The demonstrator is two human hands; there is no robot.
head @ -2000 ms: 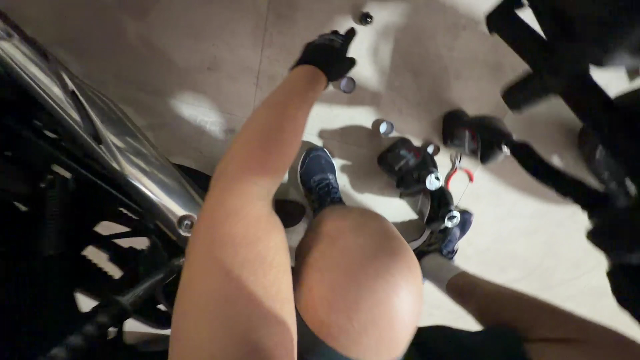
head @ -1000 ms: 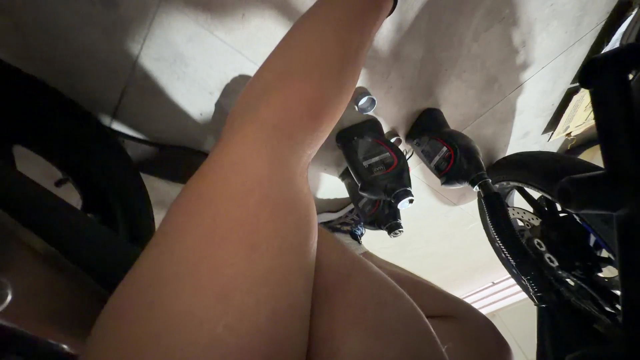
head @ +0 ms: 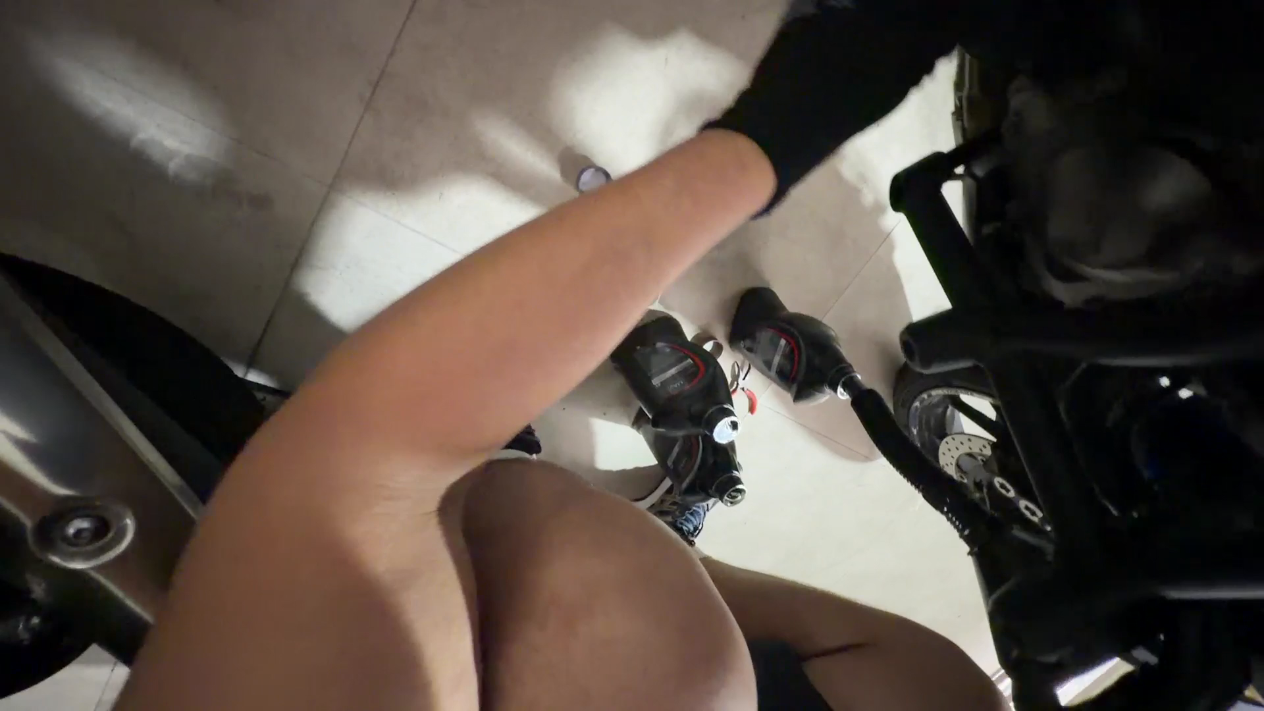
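Note:
My left hand (head: pixel 839 99), in a black glove, reaches to the upper right beside a dark motorcycle frame (head: pixel 948 227); its fingers are lost in the dark, so a hold cannot be made out. Below the forearm, two black bottles (head: pixel 667 370) (head: pixel 686 459) stand close together on the floor. Another black bottle (head: pixel 780 346) to their right has a ribbed flexible spout (head: pixel 904 464) at its neck. Red-handled pliers (head: pixel 749 398) lie between the bottles, partly hidden. A small round container (head: pixel 592 179) is on the floor above my forearm. My right hand is out of view.
A wheel with a brake disc (head: pixel 966 456) is behind the frame at right. At left are a silver metal motorcycle part (head: pixel 69 434) with a bolt and a dark tyre (head: pixel 128 346). My bent knee (head: pixel 592 583) and a shoe (head: pixel 686 518) are near the bottles.
My left hand was low over the floor by small round objects two seconds ago; now it is up at the right by the frame. The view has shifted a lot.

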